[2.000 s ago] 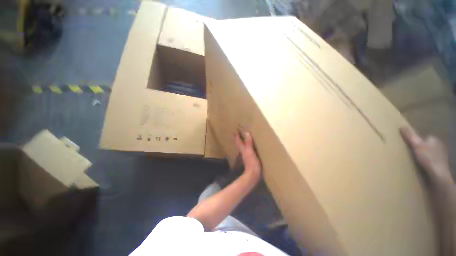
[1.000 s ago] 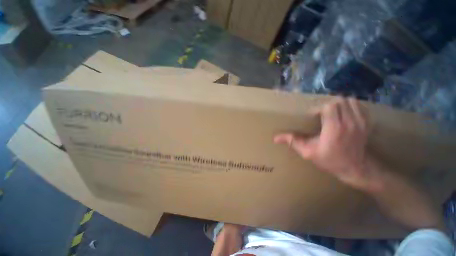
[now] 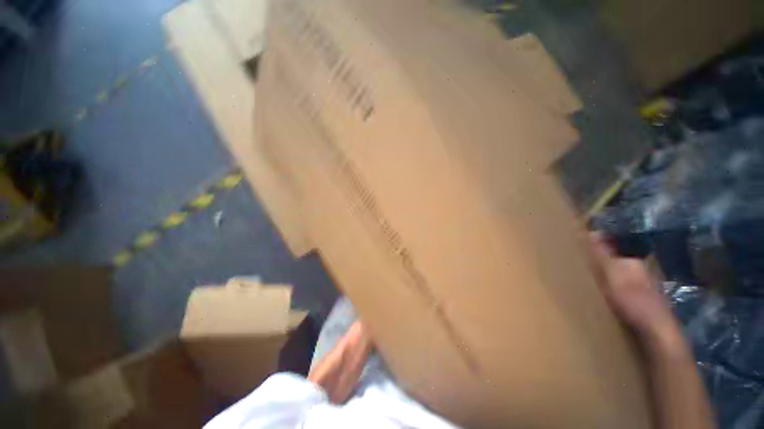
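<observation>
A large brown L-shaped carton (image 3: 436,193) fills the middle of the view, blurred, with dark printed text on its upper face. My right hand (image 3: 628,289) is at its right edge, holding it. My left hand (image 3: 345,360) is at its lower left edge, fingers partly hidden by the carton. Other brown cartons (image 3: 219,92) lie beyond and under it, showing at its upper left, with more cardboard at its upper right.
Open scrap boxes (image 3: 239,314) are at lower left. Stretch-wrapped dark stock (image 3: 712,209) stands close on the right. Black-and-yellow floor tape (image 3: 180,219) runs at left. A yellow and black pallet truck (image 3: 33,197) is at the left edge. A tall brown box (image 3: 678,38) is at upper right.
The held carton has swung from lying across the view to slanting from top to lower right. My right hand has moved from its upper face to its right edge. The view has turned.
</observation>
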